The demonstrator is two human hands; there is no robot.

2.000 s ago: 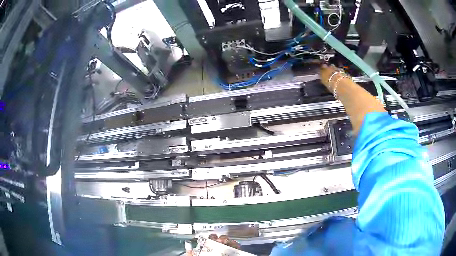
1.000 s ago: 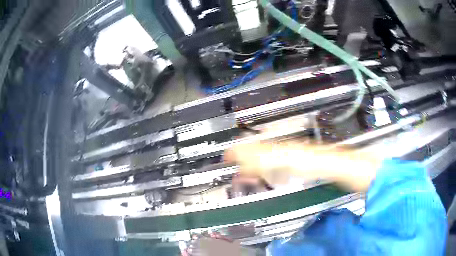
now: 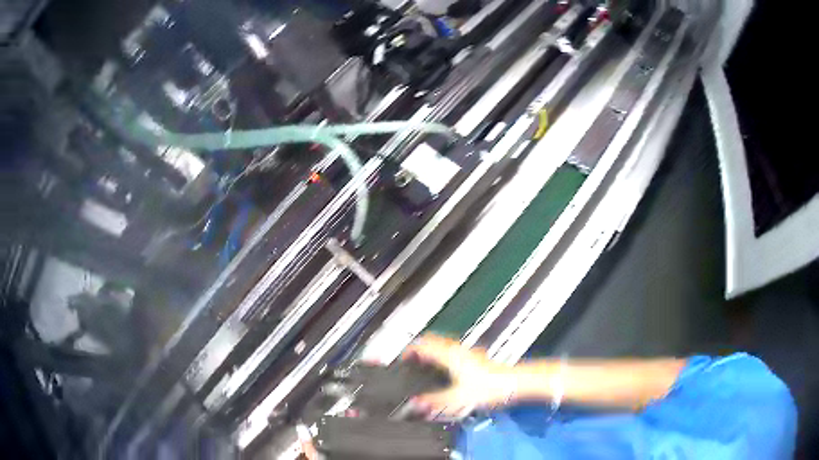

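Observation:
The view is blurred. My right hand (image 3: 462,377) reaches in from the right, its fingers around a dark block-like carrier plate (image 3: 382,386) at the bottom centre. A second dark carrier plate (image 3: 386,437) lies just below it, at the frame's bottom edge; whether the two touch is unclear. My left hand (image 3: 307,444) is mostly cut off by the bottom edge; only fingers show, at the left end of the lower carrier plate. Small nuts or seats cannot be made out.
Silver conveyor rails (image 3: 431,229) run diagonally from lower left to upper right, with a green belt (image 3: 516,252) between them. Pale green hoses (image 3: 242,137) hang across the upper left over dark machinery and blue tubes. A white-edged dark panel (image 3: 738,216) stands at the right.
The view has swung right, so the rails now slant steeply. My right hand moved from the machinery at the back down to the bottom centre, now beside my left hand with a dark carrier plate.

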